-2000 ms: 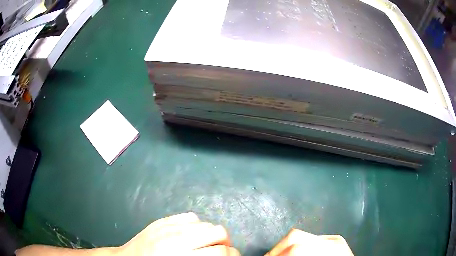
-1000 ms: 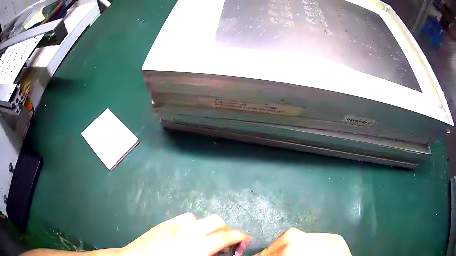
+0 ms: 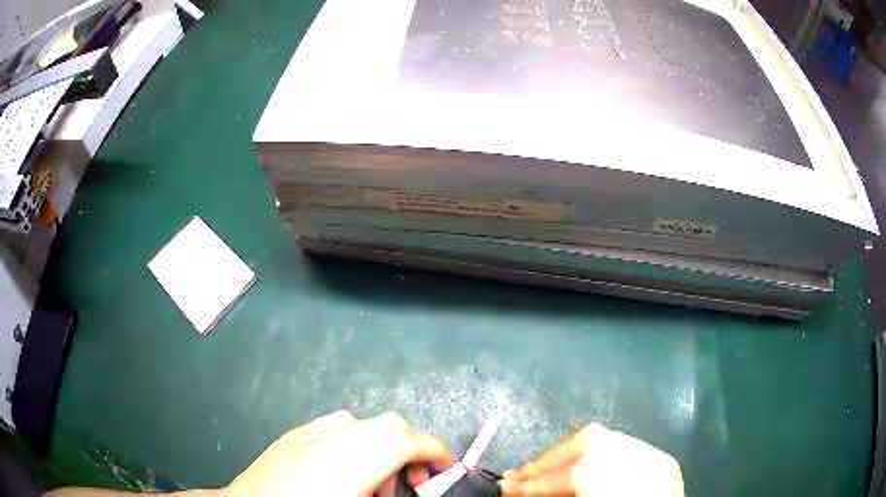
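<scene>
My left hand (image 3: 340, 456) is at the bottom edge, fingers closed around a dark object, partly cut off by the frame. A narrow pink-and-white strip (image 3: 482, 439) sticks up from between my hands, with another pale end by my left fingertips. My right hand (image 3: 593, 464) pinches thin dark tweezers (image 3: 489, 475), whose tips reach the strip. What the dark object in my left hand is, I cannot tell.
A stack of framed stencils (image 3: 466, 204) stands behind my hands. A white pad (image 3: 203, 275) lies on the green mat (image 3: 321, 340) at left. A dark case (image 3: 43, 374) is at the left edge. Machine rails (image 3: 131, 73) with a white panel are at upper left.
The white strip now stands out between my hands, and the dark tweezers show at my right fingertips. My hands have come slightly apart. The view has shifted a little.
</scene>
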